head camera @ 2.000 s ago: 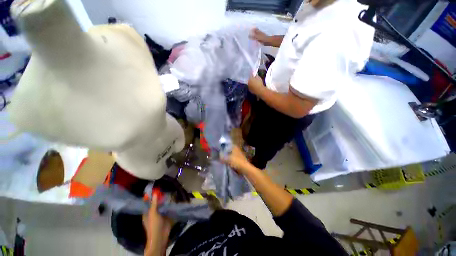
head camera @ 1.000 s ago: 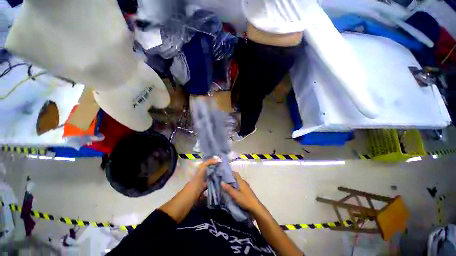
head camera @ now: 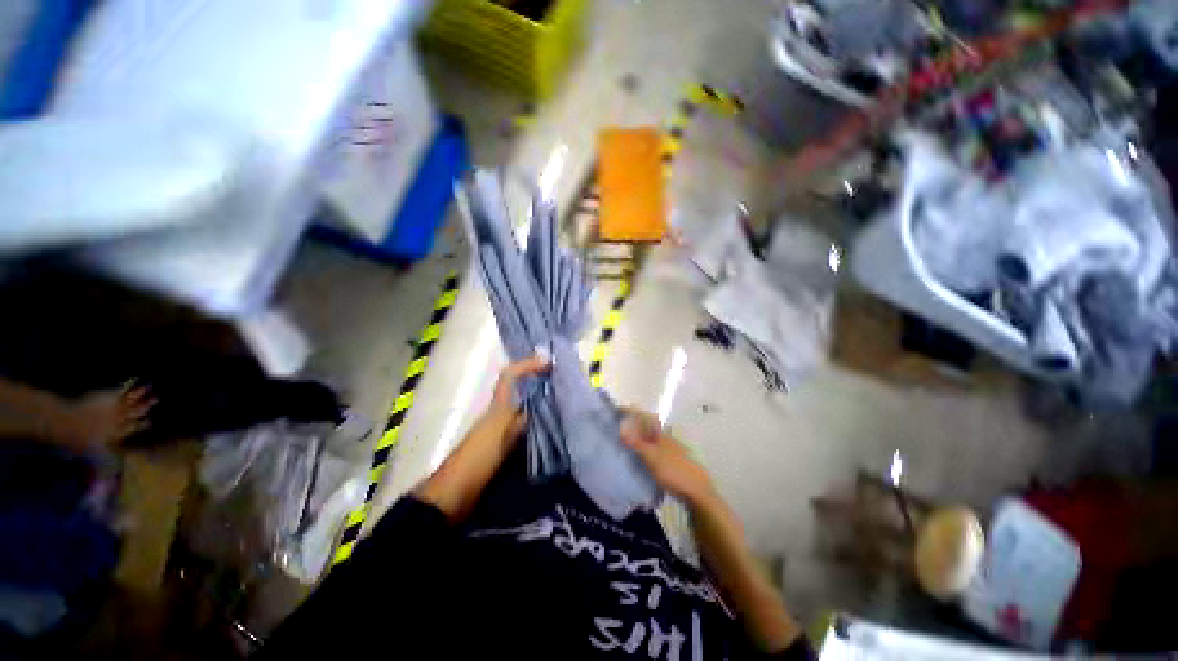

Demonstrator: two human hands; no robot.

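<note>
A grey bundle of long cloth strips (head camera: 558,336) is held upright in front of my chest, its upper ends fanned apart. My left hand (head camera: 501,420) is closed around its middle on the left side. My right hand (head camera: 661,458) holds its lower right part, with the thumb on the cloth. The lower end of the bundle rests close to my black shirt.
A stool with an orange seat (head camera: 632,183) stands ahead. A white-covered table (head camera: 194,142) and yellow crate (head camera: 497,49) are at upper left. A white tub (head camera: 950,291) with grey-white pieces is at right. Another person's hand (head camera: 119,413) shows at left. Scraps (head camera: 782,291) lie on the floor.
The view has turned right, away from the dress form and black bin. Both hands still hold the grey bundle, which was stretched out and is now gathered at my chest.
</note>
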